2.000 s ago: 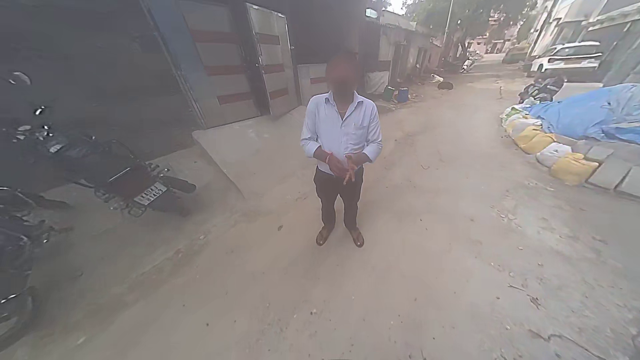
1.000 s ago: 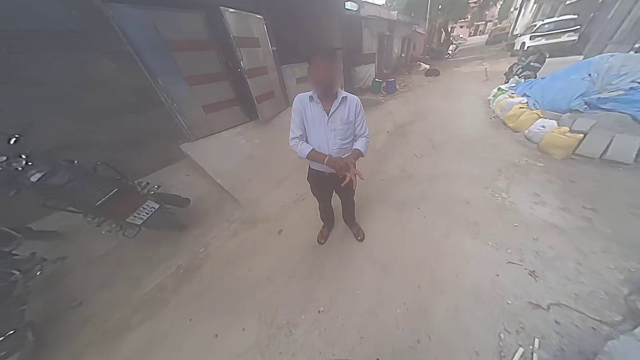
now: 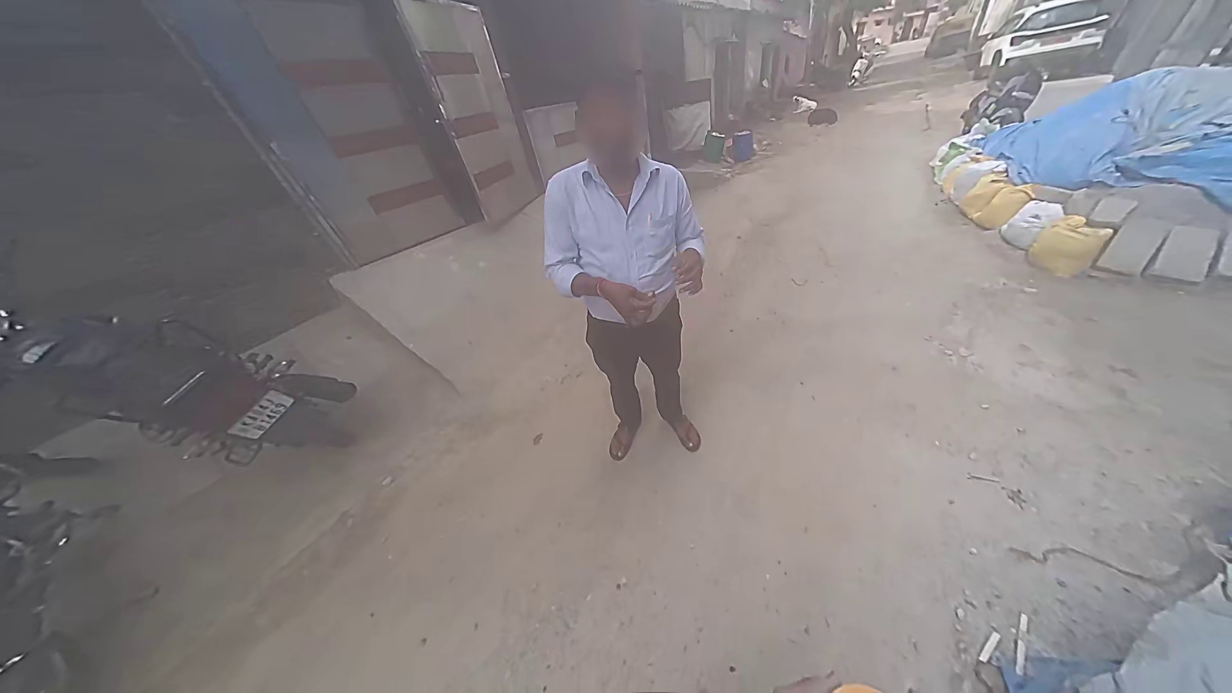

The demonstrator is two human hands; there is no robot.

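Neither my left hand nor my right hand can be made out. At the bottom edge a sliver of something orange (image 3: 855,688) shows beside a dull brownish patch; what they are I cannot tell. A person (image 3: 626,231) in a light blue shirt, dark trousers and sandals stands facing me on the dusty road (image 3: 770,433). The person's two hands are apart at waist height, one near the belly and the other raised by the side of the shirt. Whether they hold anything is too small to tell.
Parked motorcycles stand at left, one with a red rear (image 3: 226,399), near a metal gate (image 3: 385,125) and a concrete ramp (image 3: 452,279). At right, yellow and white sacks (image 3: 1068,245) and grey blocks (image 3: 1136,245) edge a blue tarpaulin (image 3: 1126,130). A white car (image 3: 1049,34) is behind.
The person's hands were together in front of the waist and are now apart. The orange sliver and a blue and grey sheet have come into view at the bottom.
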